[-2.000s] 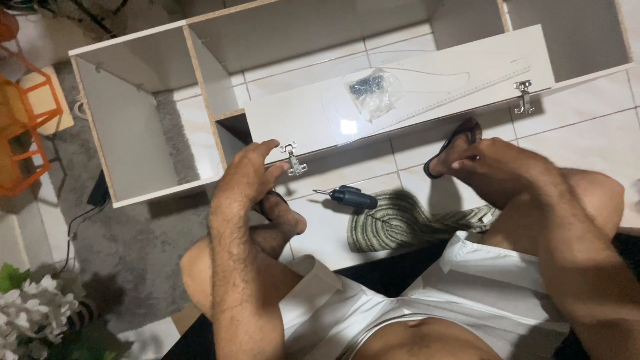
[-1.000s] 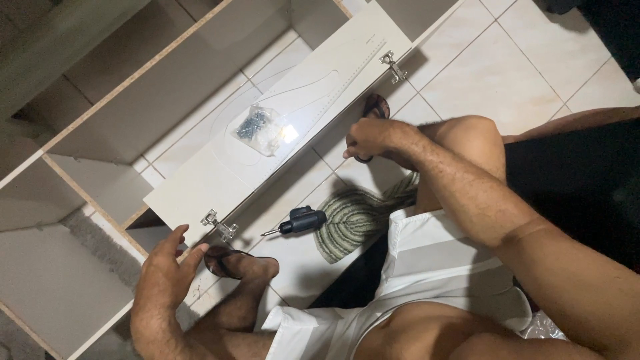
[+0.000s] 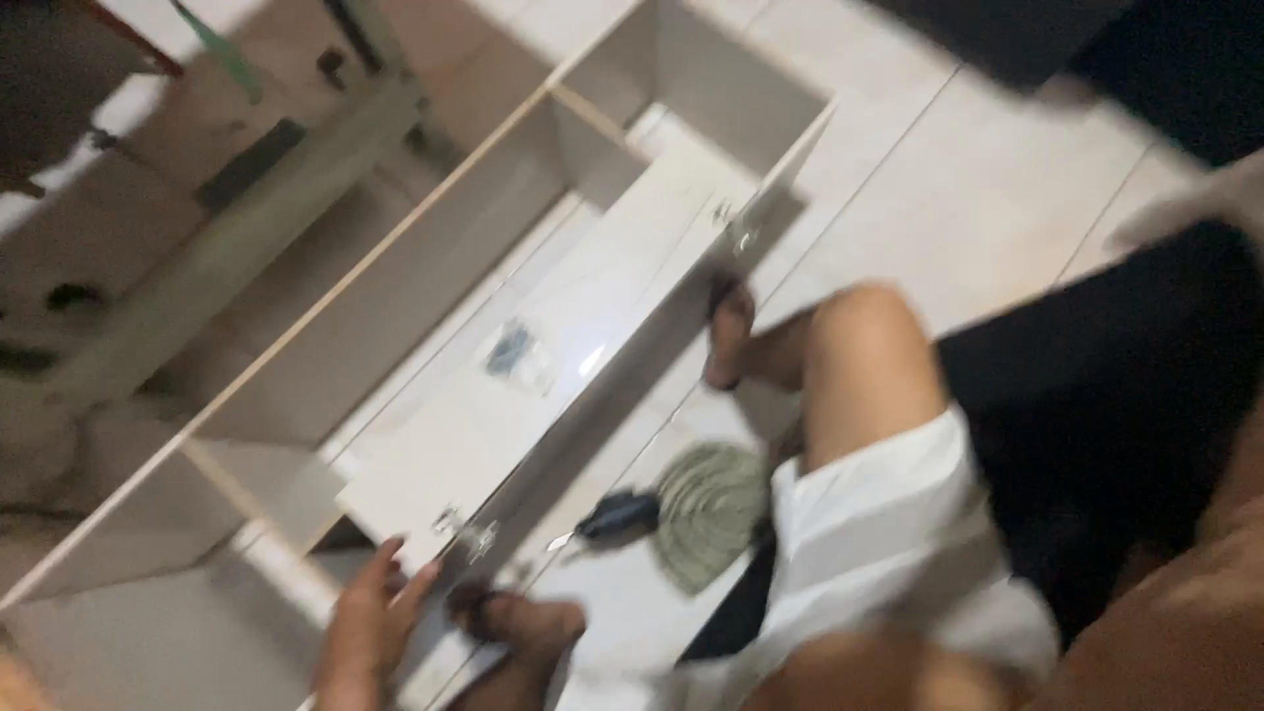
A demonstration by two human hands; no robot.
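Note:
My left hand (image 3: 370, 617) is at the near left corner of a white panel (image 3: 434, 449), beside a metal hinge (image 3: 464, 528), fingers apart; whether it touches the panel is unclear. The panel lies across an open cabinet frame (image 3: 370, 252) and carries a second hinge (image 3: 733, 225) at its far end. A clear plastic bag with dark small parts (image 3: 515, 354) rests on the panel. My right hand is not in view; only part of the right arm shows, blurred, at the lower right edge. A dark power screwdriver (image 3: 620, 517) lies between my feet.
A striped round mat (image 3: 711, 513) lies by the screwdriver on the tiled floor (image 3: 889, 217). My feet stand near the panel's two hinges. A greenish beam (image 3: 237, 237) and other blurred items are beyond the cabinet. Dark fabric (image 3: 1106, 385) is at the right.
The view has turned strongly. My right hand, earlier near the right foot, has left the view. My left hand stays near the left hinge.

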